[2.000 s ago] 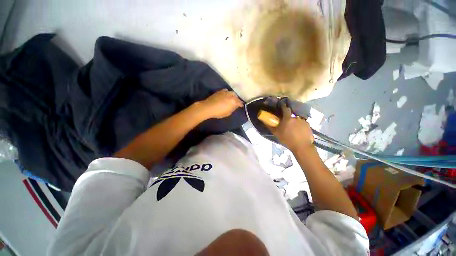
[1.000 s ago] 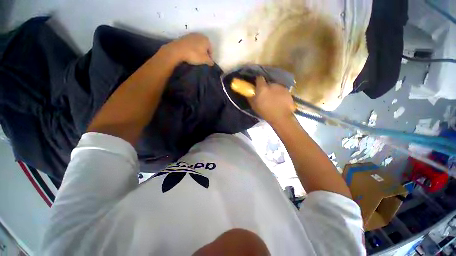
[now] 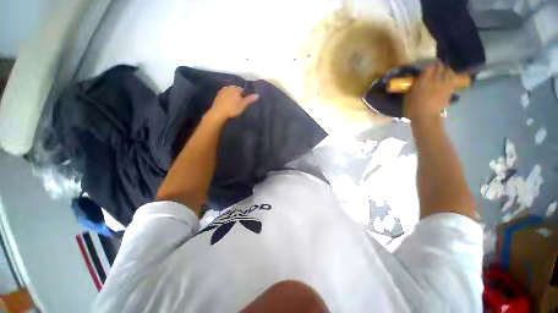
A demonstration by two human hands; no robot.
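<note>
The dark garment (image 3: 263,134) lies over the padded table's front edge, flat at its right end and crumpled at its left. My left hand (image 3: 231,103) rests on its upper part, thumb pointing right; whether the fingers pinch cloth cannot be told. My right hand (image 3: 431,92) holds the steam iron (image 3: 385,98) by its orange-tan handle (image 3: 401,84). The iron is to the right of the garment, apart from it, by the round brown scorch mark (image 3: 361,61) on the off-white table cover (image 3: 245,36).
A dark cloth (image 3: 453,30) hangs at the table's right end. A long pale padded shape (image 3: 33,85) is at upper left, with crumpled clear plastic (image 3: 55,177) below it. White scraps (image 3: 511,177) lie on the floor. A cardboard box (image 3: 529,250) and a red object (image 3: 505,293) are at lower right.
The iron in my right hand has moved right, off the garment. The garment's right end now lies flat and spread. My left hand appears a little lower on the cloth. The view has shifted.
</note>
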